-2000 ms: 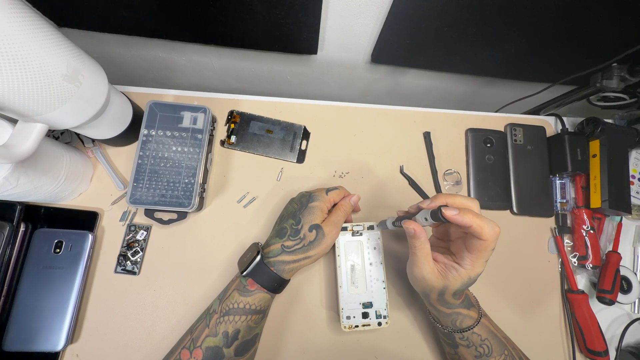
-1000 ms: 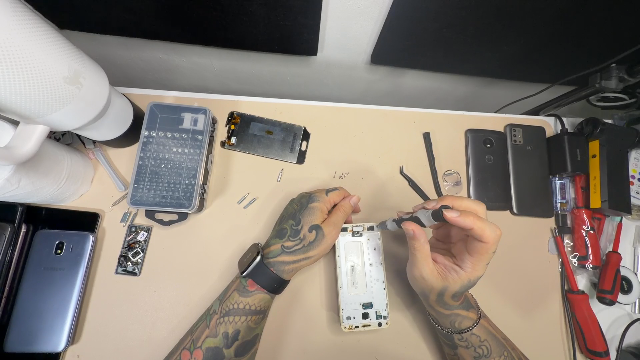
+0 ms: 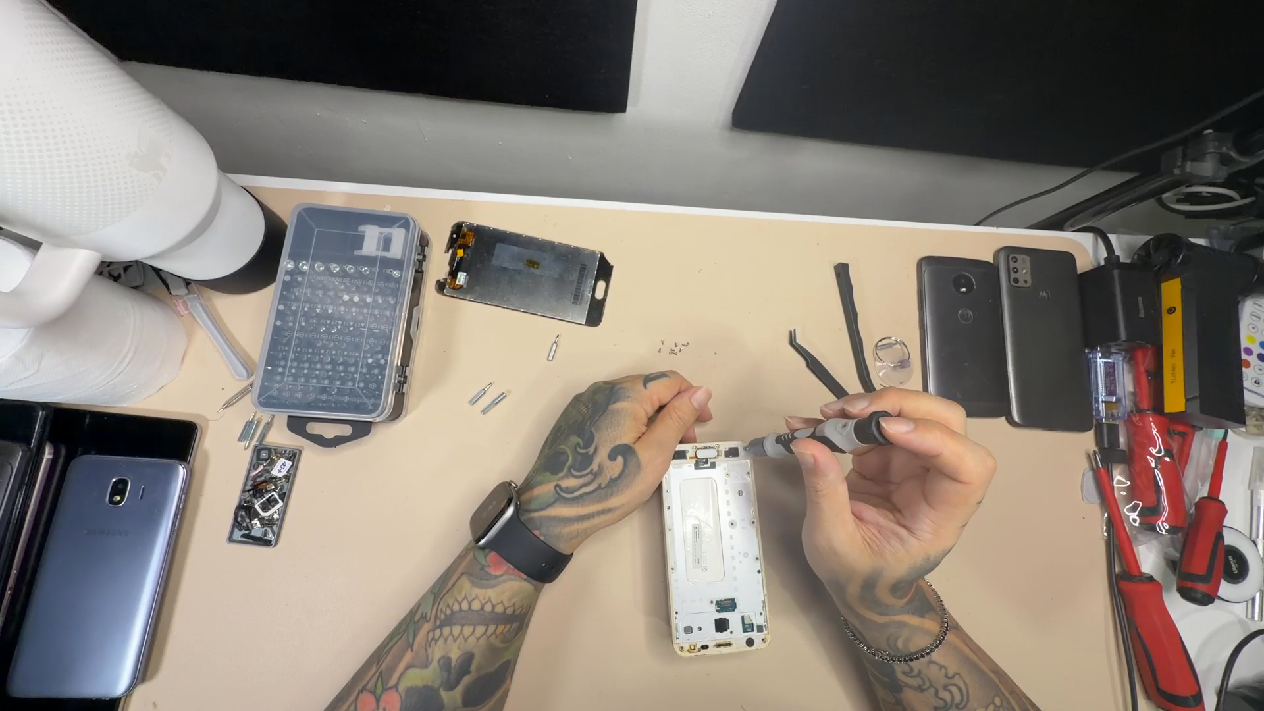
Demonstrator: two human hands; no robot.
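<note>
An opened phone frame [image 3: 716, 553], white inside, lies upright on the beige mat between my hands. My right hand [image 3: 889, 484] holds a grey and black precision screwdriver [image 3: 834, 434], its tip at the frame's upper right corner. My left hand [image 3: 617, 449] is by the upper left corner, thumb and fingertips pinched together; whether something small is between them cannot be told. Tiny screws [image 3: 674, 348] lie in a loose group above the frame. Several screwdriver bits, one of them a lone bit [image 3: 553, 348], rest left of the screws. A detached phone screen assembly [image 3: 528, 274] lies further back.
A clear-lidded bit case [image 3: 341, 311] and a small tray of parts [image 3: 265, 496] stand left, near a blue-grey phone [image 3: 104, 573] and white bottles. Black tweezers [image 3: 817, 363], a black pry tool [image 3: 853, 326] and dark phones [image 3: 1047, 336] lie right, beside red-handled screwdrivers [image 3: 1160, 632].
</note>
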